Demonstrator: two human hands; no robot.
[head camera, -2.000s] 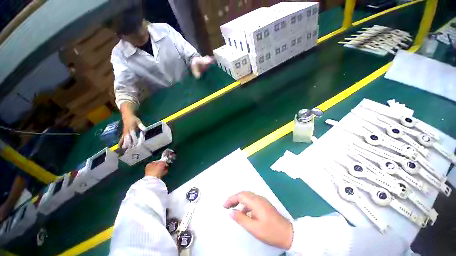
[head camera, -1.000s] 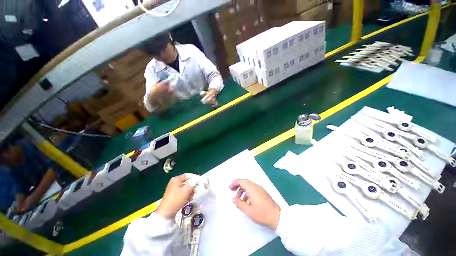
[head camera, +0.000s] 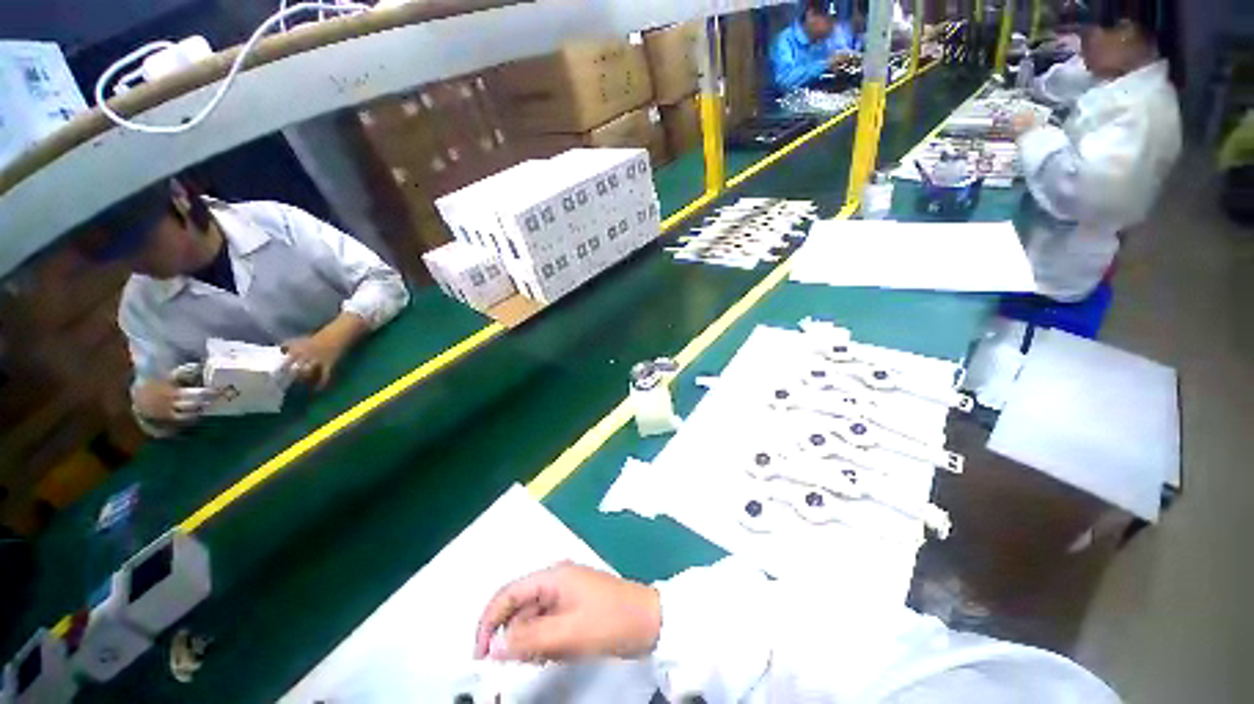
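My right hand (head camera: 578, 612) is low in the middle, over the near part of the white work sheet (head camera: 447, 591). Its fingers are curled around a small white piece (head camera: 499, 642), mostly hidden. Small dark and pale parts show below it at the bottom edge, too cut off to name. My left hand is not in view. Several white-strap watches with small black dials (head camera: 818, 440) lie in slanted rows on a white carrying sheet (head camera: 701, 475) to the right.
A squat bottle (head camera: 653, 403) stands left of the watches, near a crumpled white piece (head camera: 633, 490). The yellow rail (head camera: 578, 454) borders the belt, with gift boxes (head camera: 162, 583) and a looped watch (head camera: 187, 655). Stacked white boxes (head camera: 585, 227), another sheet (head camera: 915, 257) and workers are beyond.
The view has swung right, and the work sheet sits lower left. My left hand and the watches beside it have left the picture. The person opposite now holds a white box.
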